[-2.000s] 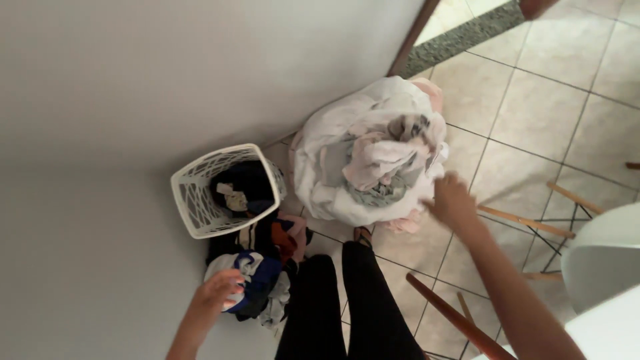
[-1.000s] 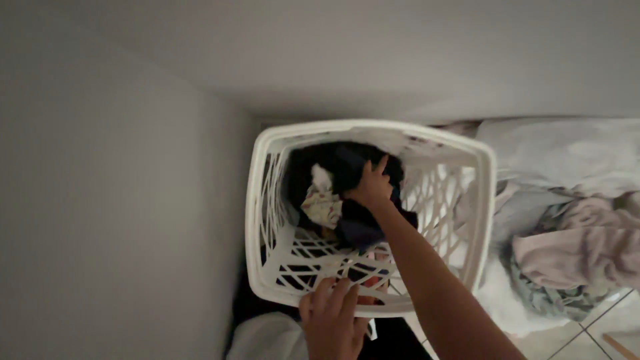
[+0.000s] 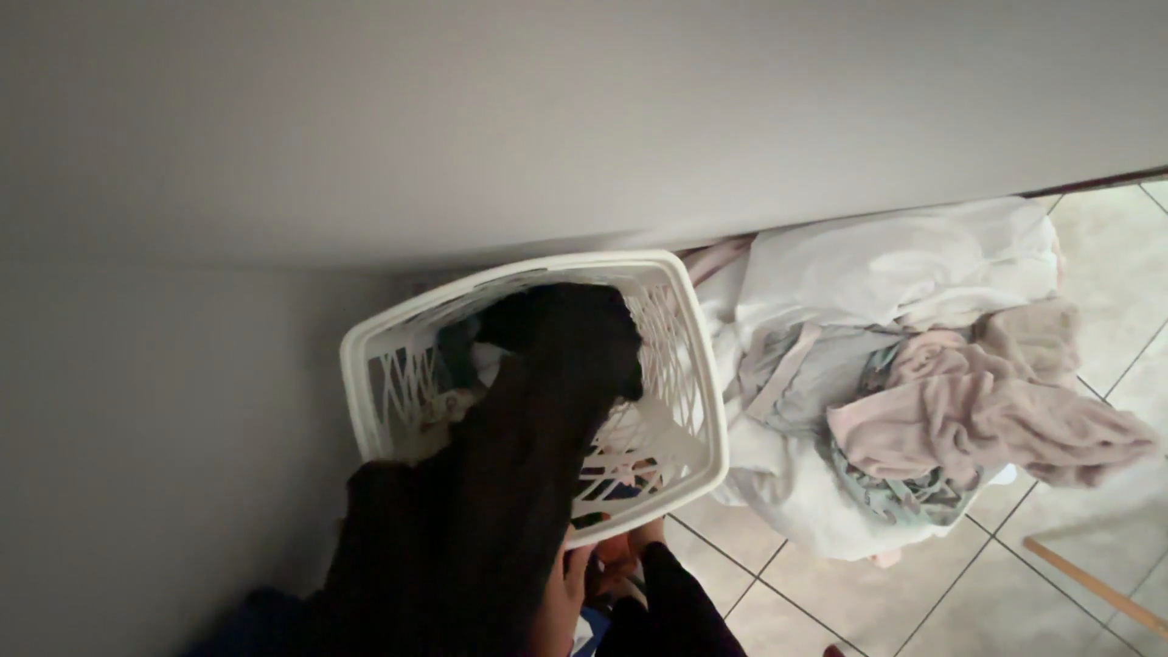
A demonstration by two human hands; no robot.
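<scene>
A long dark garment (image 3: 456,511) stretches from inside the white plastic laundry basket (image 3: 714,401) over its near rim to the lower left, close to the camera. Beside the garment's right edge, a hand that appears to be my left hand (image 3: 558,598) has its fingers at the basket's near rim; the garment hides part of it. My right hand cannot be seen. Inside the basket, a light patterned cloth (image 3: 447,408) and other dark clothing lie left of the garment.
Right of the basket, a white cloth bundle (image 3: 894,265) holds grey and pink laundry (image 3: 967,420) on the tiled floor. Pale walls (image 3: 566,119) rise behind and left of the basket. A wooden leg (image 3: 1095,584) is at the lower right. Feet and more clothes show below the basket.
The dark garment has come up out of the basket, where my right hand was reaching one second ago. Two seconds ago both hands were away from the basket. The view has moved closer to it.
</scene>
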